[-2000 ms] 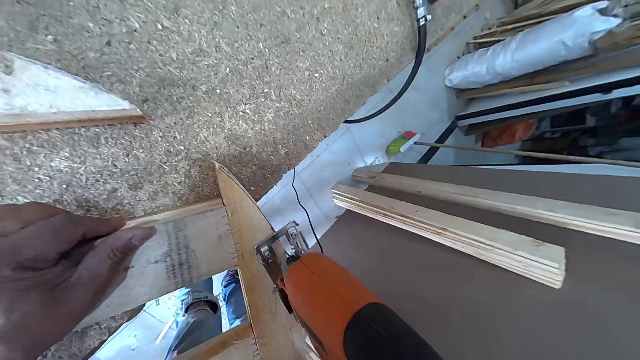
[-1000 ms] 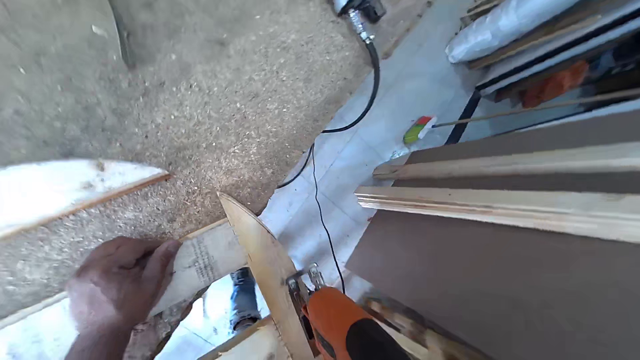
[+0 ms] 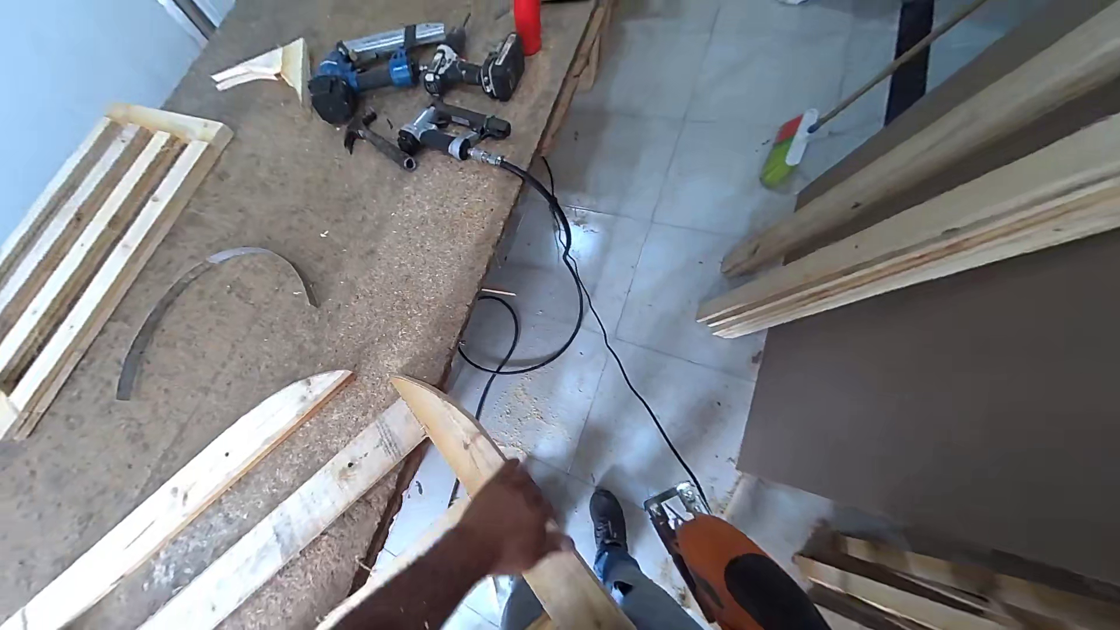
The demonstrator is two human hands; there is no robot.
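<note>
My left hand (image 3: 512, 525) is closed around a curved wooden board (image 3: 451, 429), whose pointed end rests by the edge of the sawdust-covered workbench. An orange and black jigsaw (image 3: 722, 560) is at the lower right, apart from the board, with its metal base plate facing up and left. My right hand is out of sight, beyond the bottom of the view. A straight pale plank (image 3: 297, 516) lies under the curved board's tip. Left of it lies another board with a curved end (image 3: 201, 481).
On the workbench (image 3: 385, 210) lie a hammer (image 3: 381, 144), a pneumatic nailer (image 3: 451, 129), a cordless drill (image 3: 472, 70), a blue power tool (image 3: 363, 79), a bent metal strip (image 3: 192, 280) and a slatted wooden frame (image 3: 96, 254). Planks (image 3: 910, 245) jut in from the right. A black hose (image 3: 569, 306) hangs to the floor.
The jigsaw has moved away from the curved board, where it was before. My left hand has gone from the straight plank to the curved board. The view has swung to show more bench.
</note>
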